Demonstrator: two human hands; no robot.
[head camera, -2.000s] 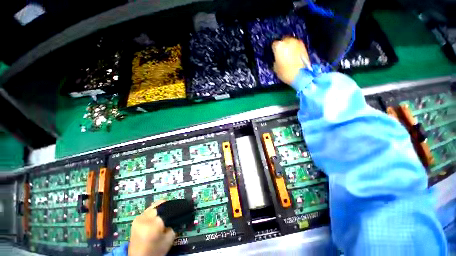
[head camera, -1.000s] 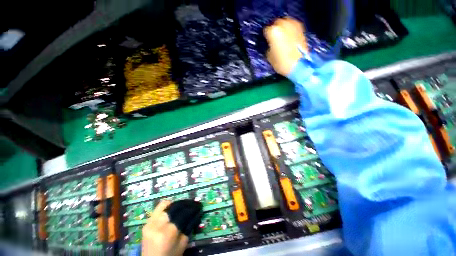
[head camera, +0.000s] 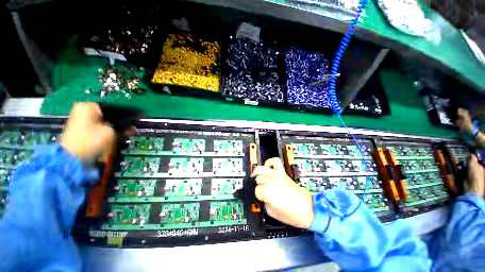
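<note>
A black pallet (head camera: 205, 234) with rows of small green circuit boards (head camera: 181, 189) lies in front of me, an orange-brown clamp at each end. My left hand (head camera: 88, 133), blurred, is at the pallet's upper left end; its black-covered fingers point right. My right hand (head camera: 282, 192) is at the right end, by the right clamp (head camera: 253, 156) and the dark gap to the neighbouring pallet. Its fingers are curled, with black coverings partly hidden. Whether either hand grips the pallet is unclear.
Behind are bins of coppery (head camera: 125, 40), yellow (head camera: 189, 64), dark (head camera: 254, 71) and blue components (head camera: 307, 77), plus a loose pile (head camera: 114, 82) on the green mat. A blue coiled cord (head camera: 334, 79) hangs down. More pallets lie on both sides. Another person's hands (head camera: 475, 175) show at far right.
My right hand has left the blue bin and come down to the pallet's right end. My left hand has moved from over the boards to the left end. The camera view has shifted.
</note>
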